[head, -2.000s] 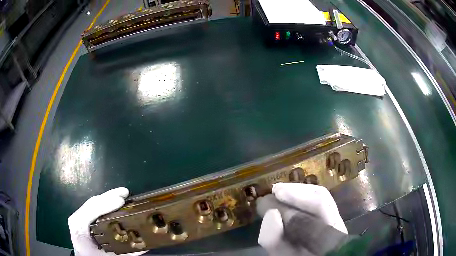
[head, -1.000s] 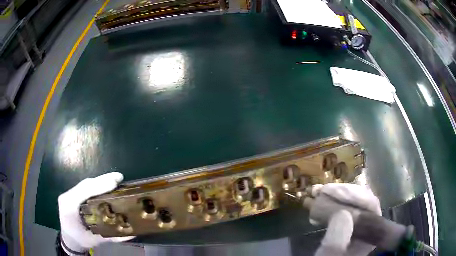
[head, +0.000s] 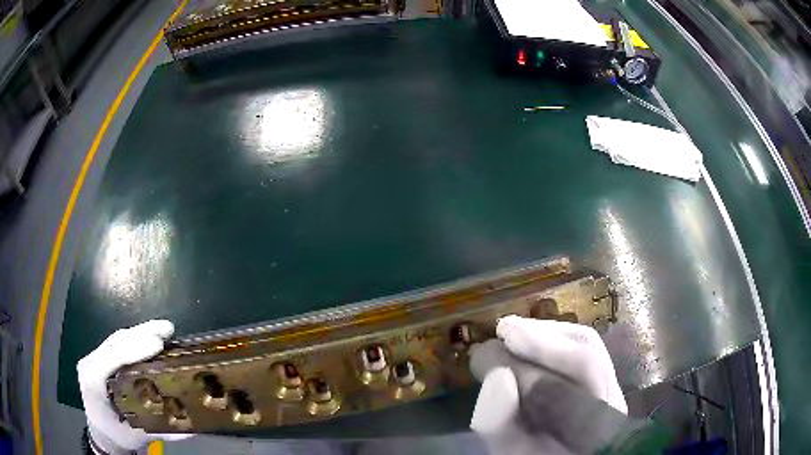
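A long brass-coloured metal bar assembly (head: pixel 347 378) with paired round recesses in its face is tilted up at the near side of the dark-green bench. My left hand (head: pixel 129 382), in a white glove, grips its left end. My right hand (head: pixel 556 369), also gloved, is closed around a grey cylindrical hand tool (head: pixel 556 409) in front of the right part of the face. The tool's tip is hidden at the fingers, so contact with a recess cannot be told.
A second bar assembly (head: pixel 276 31) lies at the far left bench edge. A black control box (head: pixel 569 58) with red and green lights stands at the far right. A folded white cloth (head: pixel 645 147) and a thin stick (head: pixel 544 107) lie near it.
Compared with one second ago, the bar and my left hand have shifted left and slightly down. My right hand with the tool has moved left along the face and now covers recesses seen before.
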